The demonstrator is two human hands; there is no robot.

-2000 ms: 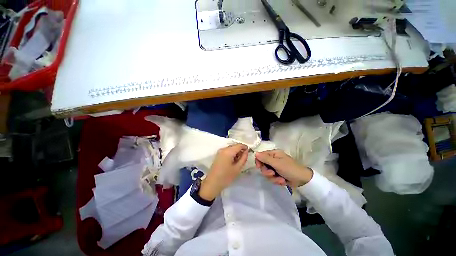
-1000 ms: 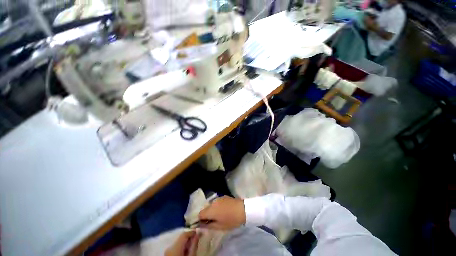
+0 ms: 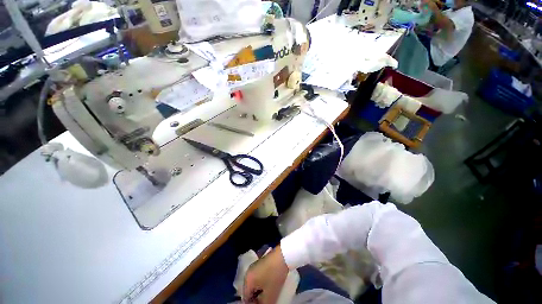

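Observation:
My right hand (image 3: pixel 265 278) is at the bottom centre, its fingers curled around a small dark tool (image 3: pixel 256 294), of which only a bit shows. Cream fabric (image 3: pixel 245 265) lies around and under the hand on the lap. More pale fabric (image 3: pixel 309 208) is heaped beyond the forearm. My left hand is out of the picture, below the bottom edge. Black-handled shears (image 3: pixel 245 170) lie on the machine table, their blades pointing up and left.
An industrial sewing machine (image 3: pixel 261 89) stands on the white, wood-edged table (image 3: pixel 65 237). A thin metal tool (image 3: pixel 230 129) lies near the shears. A white bundle (image 3: pixel 389 169) and a wooden frame (image 3: pixel 405 126) are at the right. Another person (image 3: pixel 450 35) sits at the upper right.
The view has swung to the right, towards the machine and aisle. The left hand has left the picture. The right hand has dropped to the bottom edge, with the dark tool still in it.

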